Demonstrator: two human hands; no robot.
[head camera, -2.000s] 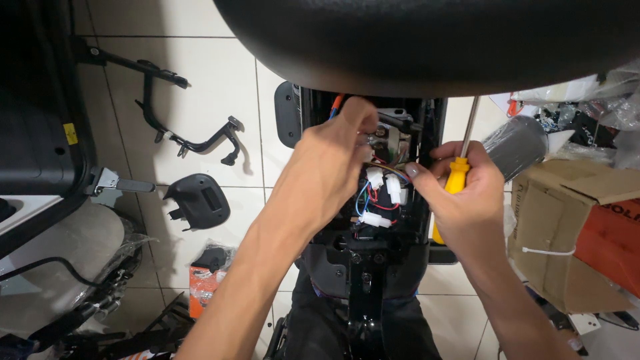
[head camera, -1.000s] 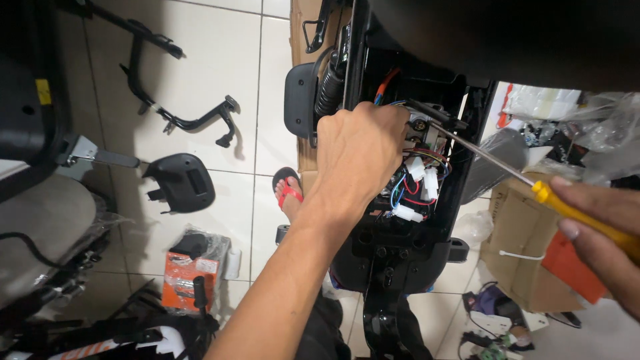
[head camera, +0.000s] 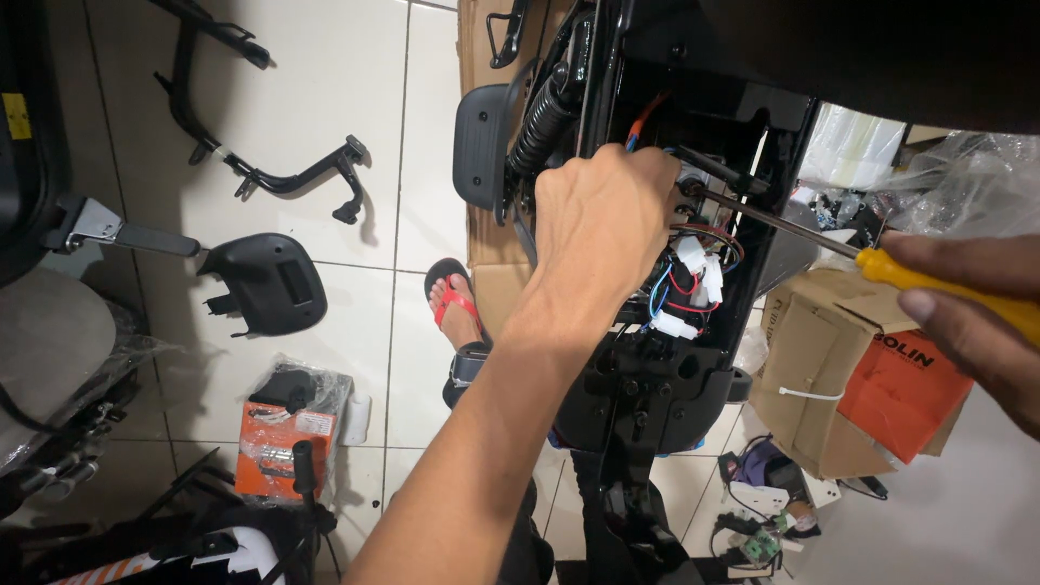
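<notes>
My right hand (head camera: 967, 317) grips the yellow handle of a screwdriver (head camera: 780, 221) at the right edge. The shaft slants up and left, and its tip reaches a dark round part beside my left fingers. My left hand (head camera: 605, 215) is bent down into the open compartment of a black vehicle frame (head camera: 792, 154); its fingertips are hidden, so what it holds cannot be seen. An orange-sleeved cable (head camera: 647, 118) runs just above this hand. White wire connectors (head camera: 691, 254) with red and blue wires lie below the screwdriver shaft, inside the compartment.
A coil-spring shock absorber (head camera: 543, 122) and a black footrest (head camera: 481, 146) flank the frame's left. A black metal stand (head camera: 276, 180), a plastic cover (head camera: 272, 284) and a wrapped orange box (head camera: 284, 447) lie on floor tiles. An opened carton (head camera: 812, 366) stands at right; a sandalled foot (head camera: 455, 305) is left.
Two seconds ago the screwdriver stood upright in my right hand near the wires. It has since swung to a slant, with my right hand farther right. The view has shifted.
</notes>
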